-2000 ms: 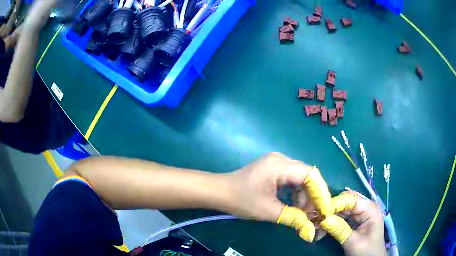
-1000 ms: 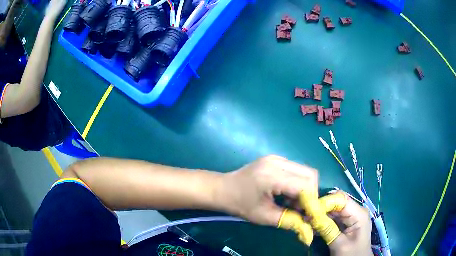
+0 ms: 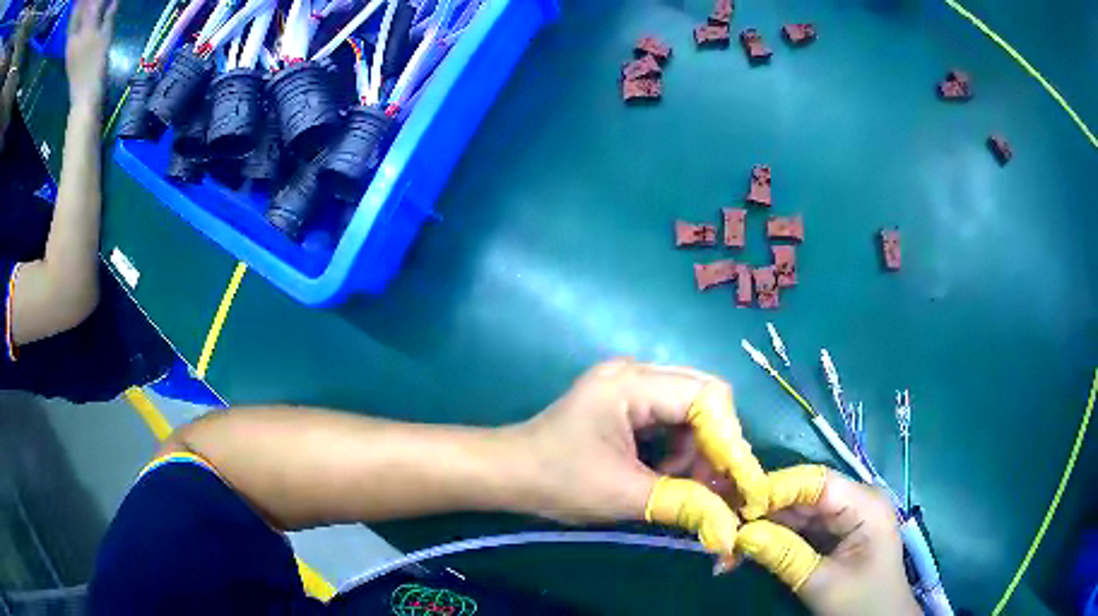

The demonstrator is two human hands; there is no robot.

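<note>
My left hand [image 3: 656,451] reaches in from the left, with yellow finger cots on thumb and finger. Its fingertips meet those of my right hand [image 3: 837,542], which also wears yellow cots. A small reddish-brown piece, seemingly a connector housing [image 3: 724,562], barely shows under the left thumb tip; the fingers hide the rest. A grey-white jacketed cable [image 3: 922,563] lies against the right side of my right hand. Its thin wires [image 3: 824,421] fan out upward, with silvery crimp terminals [image 3: 831,367] at their ends. The wire at my fingertips is hidden.
A blue bin [image 3: 331,283] at the upper left holds harnesses with black ribbed ends [image 3: 303,106]. Loose brown-red housings [image 3: 735,226] lie on the green table beyond my hands. Another person's forearm [image 3: 75,205] is at the far left. A pale cable [image 3: 518,542] curves below my left forearm.
The view has shifted, so bin and housings appear farther left. My hands stay together at the fingertips; the reddish piece between them is now mostly hidden. The other person's arm has moved up.
</note>
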